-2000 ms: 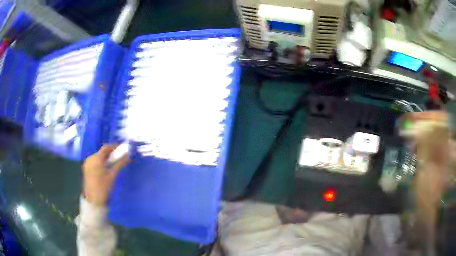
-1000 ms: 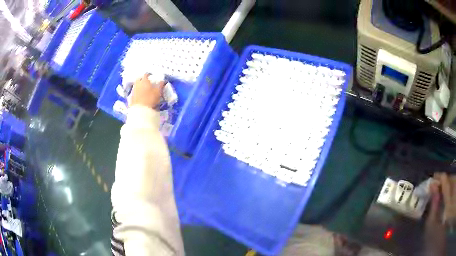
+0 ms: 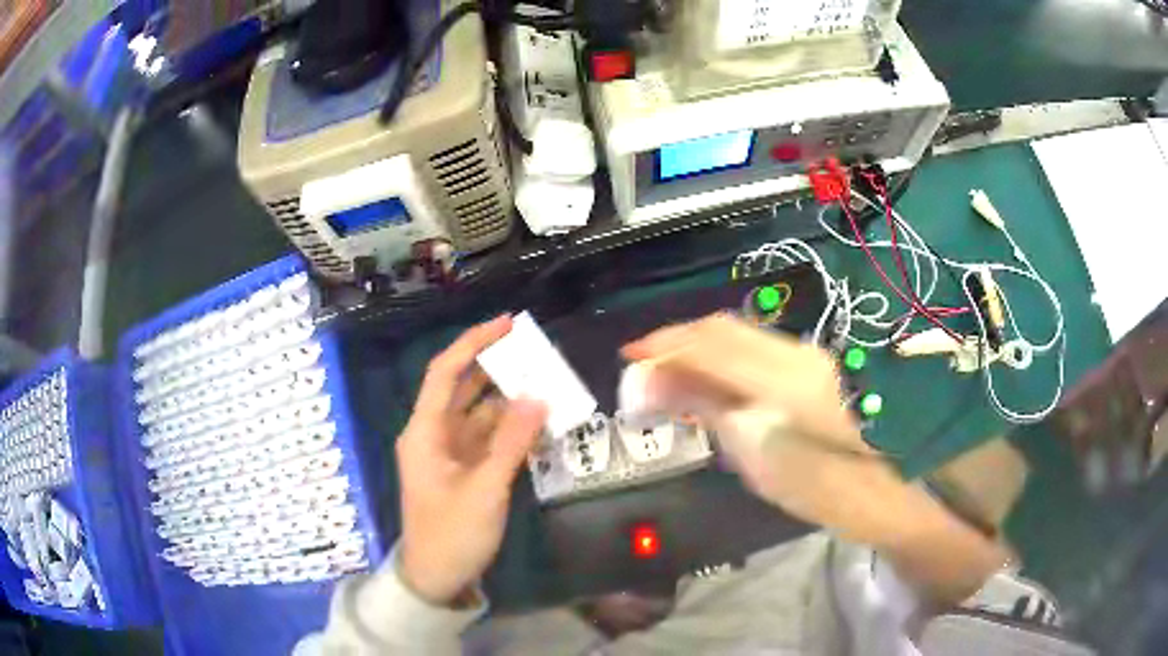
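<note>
My left hand (image 3: 464, 449) holds a white power adapter (image 3: 538, 373) between thumb and fingers, tilted, above the left part of the socket outlet (image 3: 560, 482). My right hand (image 3: 756, 410) is over the right part of the outlet, blurred, with its fingertips closed on a small white thing (image 3: 637, 388), perhaps another adapter; its shape is partly hidden by the fingers. The outlet sits on the black fixture box (image 3: 589, 551), which shows a glowing red light (image 3: 646, 541). My hands are near each other but apart.
Blue trays with white adapters stand at left, one nearer (image 3: 363, 449) and one farther (image 3: 96, 513). A beige box (image 3: 372, 154) and a cream instrument (image 3: 769, 141) line the rear. Green buttons (image 3: 856, 359), white cables (image 3: 1040, 295) and red leads (image 3: 897, 276) lie right. Paper (image 3: 1114, 205) lies far right.
The view has swung right. My left hand has left the farther tray and come over the fixture with an adapter. My right hand is still near the outlet.
</note>
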